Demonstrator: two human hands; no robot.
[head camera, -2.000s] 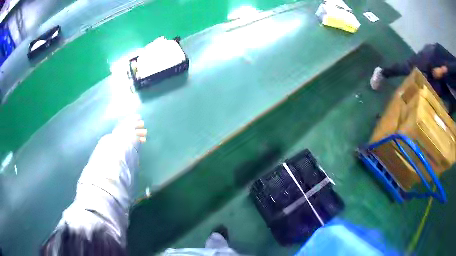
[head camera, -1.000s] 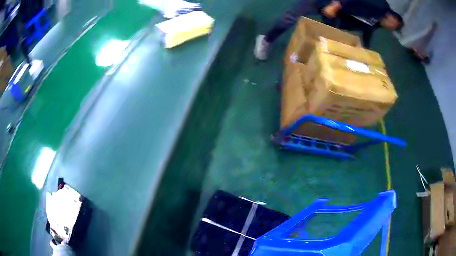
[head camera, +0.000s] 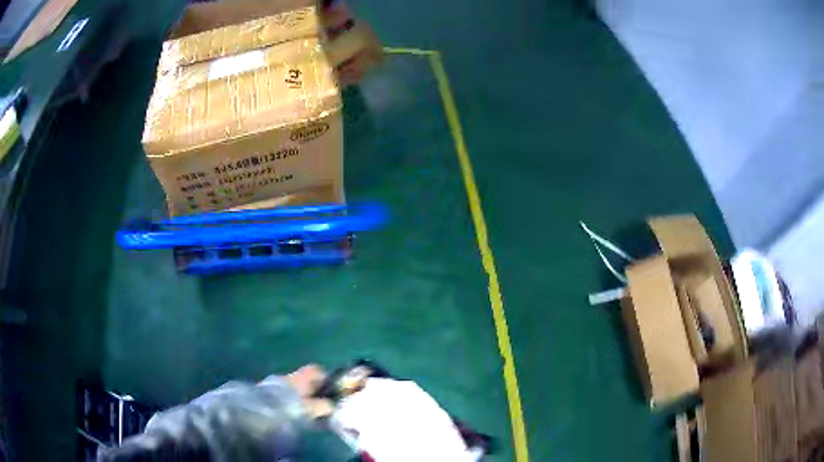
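My left hand (head camera: 312, 390), in a grey sleeve, reaches in from the lower left and grips the left end of a dark tray (head camera: 361, 372). White papers or bags (head camera: 402, 420) fill the tray, and the bottom edge of the picture cuts it off. The tray is held above the green floor and is somewhat blurred. My right hand is not in view.
A large brown carton (head camera: 248, 117) stands on a blue trolley (head camera: 262, 257) ahead left. A yellow line (head camera: 483, 244) crosses the floor. Open brown cartons (head camera: 664, 325) stand at the right. A black strapped bundle (head camera: 104, 420) shows at lower left.
The view has swung right, away from the worktop. The tray has left the worktop and is now in my left hand over the floor. The blue stool has left the picture.
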